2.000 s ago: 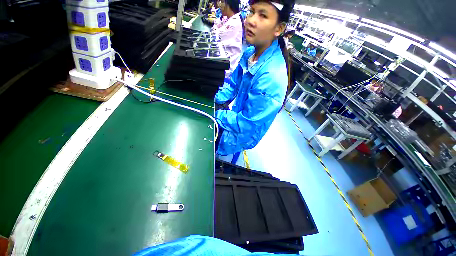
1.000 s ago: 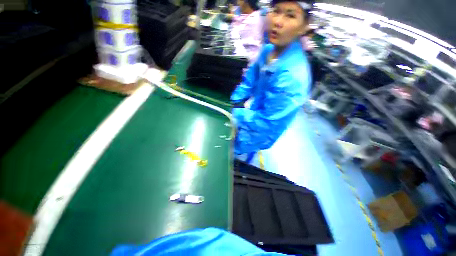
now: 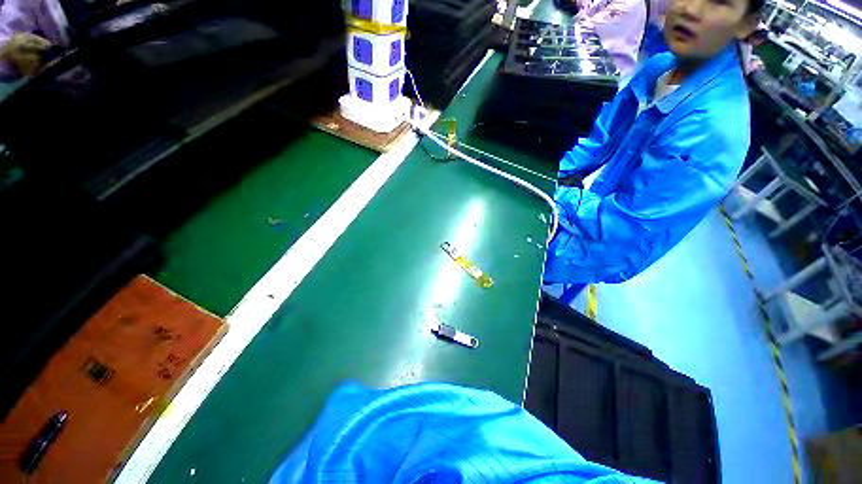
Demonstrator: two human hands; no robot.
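A small dark and silver USB flash drive (image 3: 455, 335) lies loose on the green bench top (image 3: 350, 312), just beyond my blue sleeve. A small yellow-gold strip (image 3: 467, 265) lies flat on the bench beyond it. My blue sleeve (image 3: 406, 435) comes in at the bottom edge of the view. Neither of my hands shows; both are out of the picture or hidden.
An orange board (image 3: 118, 359) with small dark parts lies at left. A white block tower (image 3: 376, 71) stands at the back, with a white cable (image 3: 501, 174). Black trays (image 3: 619, 397) are stacked low at right. A person in a blue smock (image 3: 652, 170) is beyond the bench edge.
The view has swung left, so the bench things and the person now sit further right. The orange board has come into view and more of my sleeve shows. The drive and strip still lie on the bench.
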